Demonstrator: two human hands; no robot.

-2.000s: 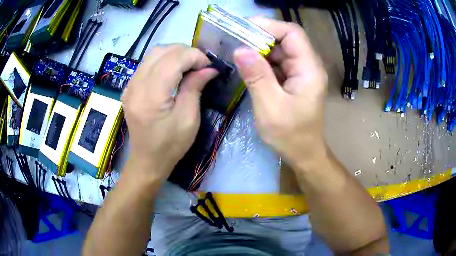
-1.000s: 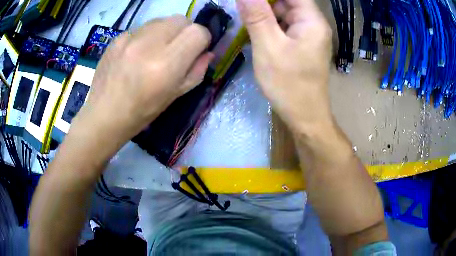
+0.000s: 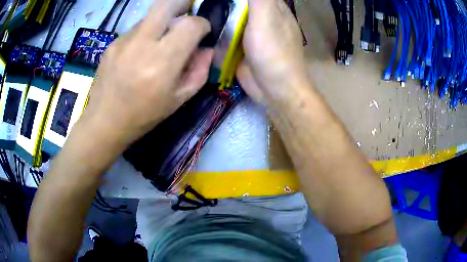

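The battery pack [image 3: 233, 53] stands tilted at the top centre, its yellow edge towards me and its silver face partly showing. My right hand [image 3: 271, 56] holds it from the right side. My left hand [image 3: 153, 71] is at its left face, its fingers at a black adhesive pad [image 3: 213, 20]; the fingertips are partly hidden. The black housing [image 3: 179, 133] lies below the pack, slanting down to the bench edge. Red and black lead wires [image 3: 207, 130] run along its right side to the pack's lower end. Short black output cables [image 3: 192, 198] hang over the bench edge.
Half-assembled units [image 3: 64, 105] with blue boards lie at the left. Black-cable units [image 3: 344, 48] and blue-cable units [image 3: 425, 46] hang their cords at the upper right. Yellow bench edge tape [image 3: 240, 184] runs along the near edge. A blue stool [image 3: 417, 192] stands below at the right.
The pack has turned from flat-on to edge-on and moved up and away with my hands. The black pad is now against its face. The view has shifted, so bench things sit lower left.
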